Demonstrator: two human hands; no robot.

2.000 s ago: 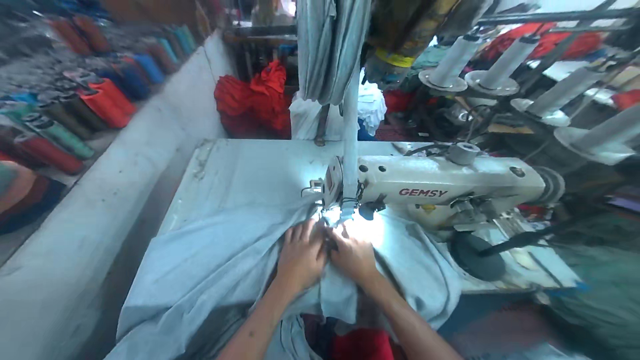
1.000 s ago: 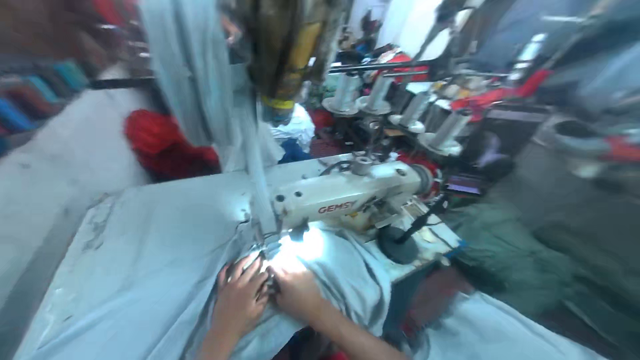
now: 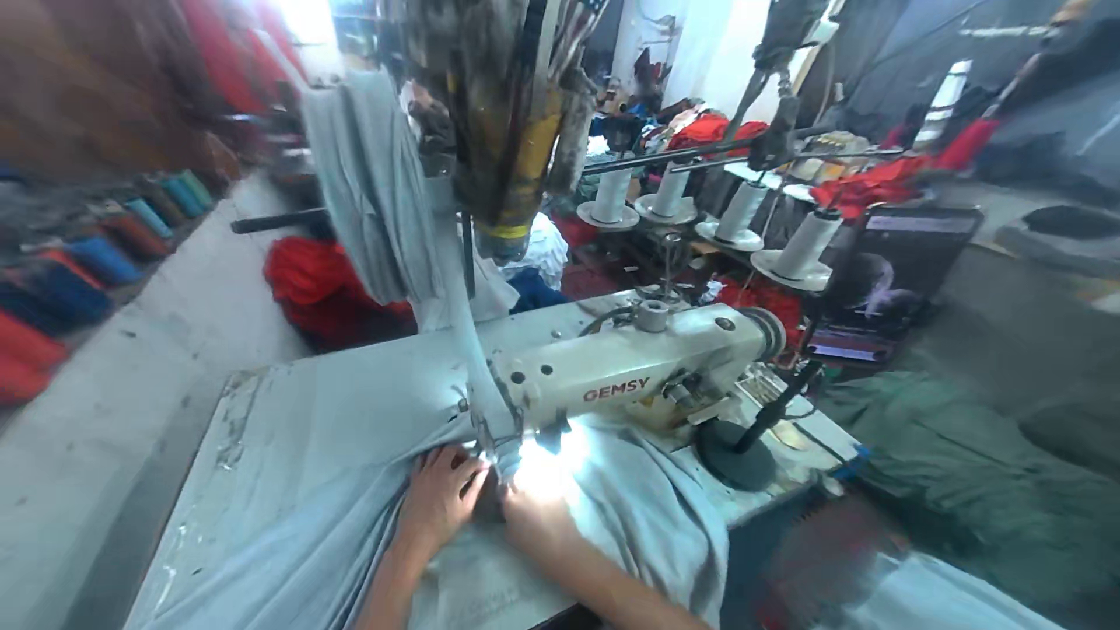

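Note:
A white Gemsy industrial sewing machine (image 3: 630, 363) stands on a white table. Light grey fabric (image 3: 647, 490) spreads over the tabletop on both sides of its needle area. My left hand (image 3: 442, 490) lies on the cloth just left of the needle, fingers bent against it. Close to the lamp's bright glare, my right hand (image 3: 538, 507) has its fingertips pinched on the fabric; glare hides part of them. A grey fabric strip (image 3: 477, 350) runs down to the presser foot from a hanging bundle of grey strips (image 3: 372, 184).
Thread cones (image 3: 801, 249) stand behind the machine. A phone (image 3: 901, 280) is held upright on a stand with a round black base (image 3: 735, 455). Red cloth (image 3: 324, 289) lies behind the table, and thread spools (image 3: 105, 254) line the left wall ledge (image 3: 210, 306).
The view has swung to the right, bringing the phone fully into sight. Both hands remain on the cloth near the needle; fabric movement is not plain.

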